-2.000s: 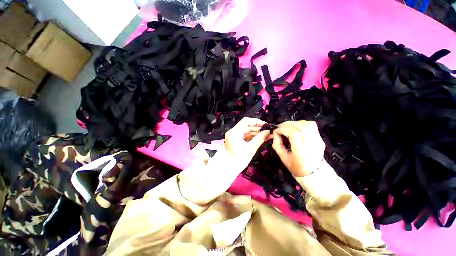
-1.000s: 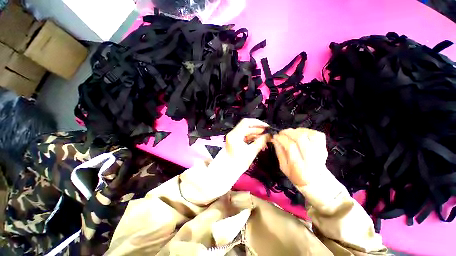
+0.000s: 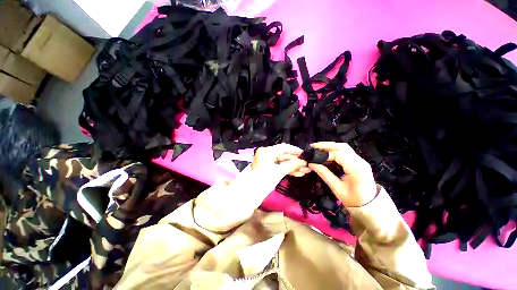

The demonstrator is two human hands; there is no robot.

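Observation:
A small black piece (image 3: 317,156), a strap end or buckle, too dark to tell which, is held between my two hands above the near edge of the middle pile. My left hand (image 3: 278,164) pinches its left side with the fingertips. My right hand (image 3: 348,175) holds its right side between thumb and fingers. A pile of black plastic buckles (image 3: 385,161) lies just beyond and right of my hands. A large heap of loose black webbing straps (image 3: 453,107) lies at the right. Straps with fitted pieces (image 3: 227,85) are heaped at the left.
The pink tabletop (image 3: 334,22) shows behind and between the heaps. A clear plastic bag (image 3: 244,5) is at the far edge. Camouflage fabric (image 3: 51,187) with white edging hangs at the lower left. Cardboard boxes (image 3: 56,48) and a dark plastic sack (image 3: 25,127) are at far left.
My right hand's fingers have opened wider around the black piece, and more of it shows between my hands. The view has shifted slightly, and the heaps sit a little higher.

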